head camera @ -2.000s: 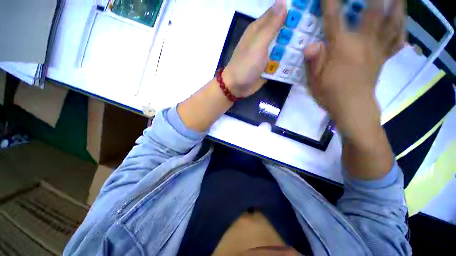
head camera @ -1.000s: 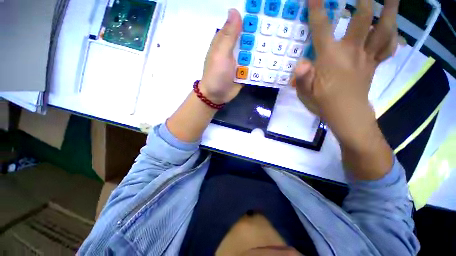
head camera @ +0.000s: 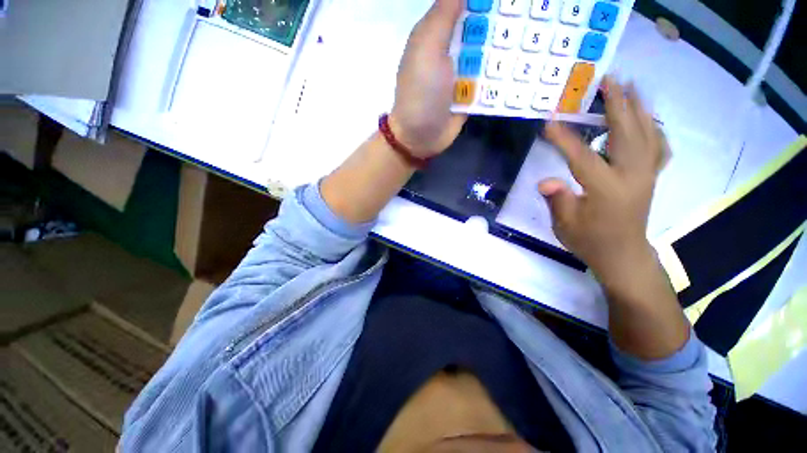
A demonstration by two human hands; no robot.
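A calculator unit with white, blue and orange keys faces up at the top centre, its far part cut off by the picture's edge. My left hand holds it by its left side; the fingertips are out of the picture or behind it. My right hand is just below and right of the unit's lower right corner, fingers apart and slightly blurred, with nothing seen in it. Below the unit lies the black jig with a white square at its right.
A white unit with a green board lies at upper left. Grey board sheets are at far left. Black adhesive strips with pale yellow liner lie at right. Brown cartons stand below the bench's left edge.
My right hand has moved down off the unit's keys. The keypad's lower right corner, with its orange key, now shows. My left hand still holds the unit. The whole view has shifted slightly.
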